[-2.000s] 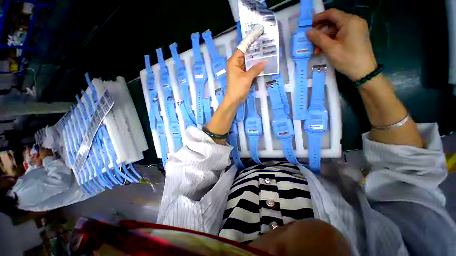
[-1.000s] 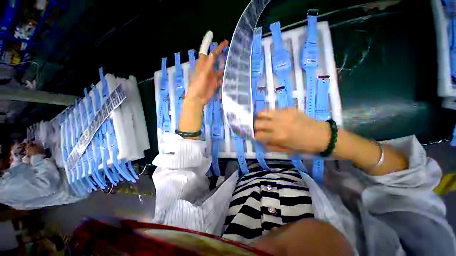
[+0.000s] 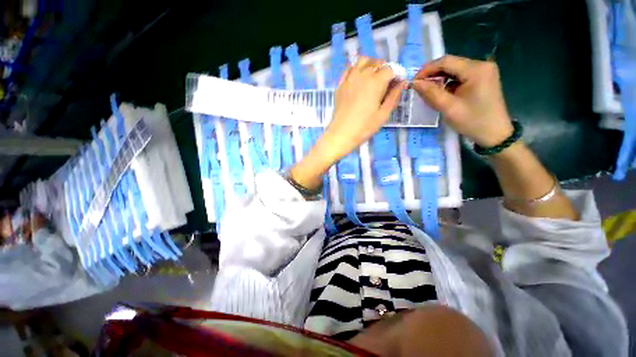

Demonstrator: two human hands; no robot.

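The barcode label strip (image 3: 300, 107) lies across the two rows of light-blue digital watches (image 3: 427, 169) in the white foam tray (image 3: 452, 183). Its left end is blank white; black print shows nearer my hands. My left hand (image 3: 362, 101) is over the strip's right part, with its white-covered fingertip bent towards the thumb. My right hand (image 3: 468, 97) is just right of it, thumb and forefinger together, close to the left fingertips above the upper right watches. Whether a label is between the fingertips is too small to tell. The fingers hide part of the strip and the watches beneath.
A tray stack (image 3: 166, 171) with blue watches stands at the left, another label strip (image 3: 115, 174) lying across it. Part of another tray (image 3: 608, 84) with blue straps is at the right edge. A person's pale sleeve (image 3: 42, 268) is at the lower left. The bench is dark green.
The strip, earlier hanging upright and curved, now lies flat across the tray. My left hand has moved right onto it; my right hand has moved up and right, beside the left fingertips.
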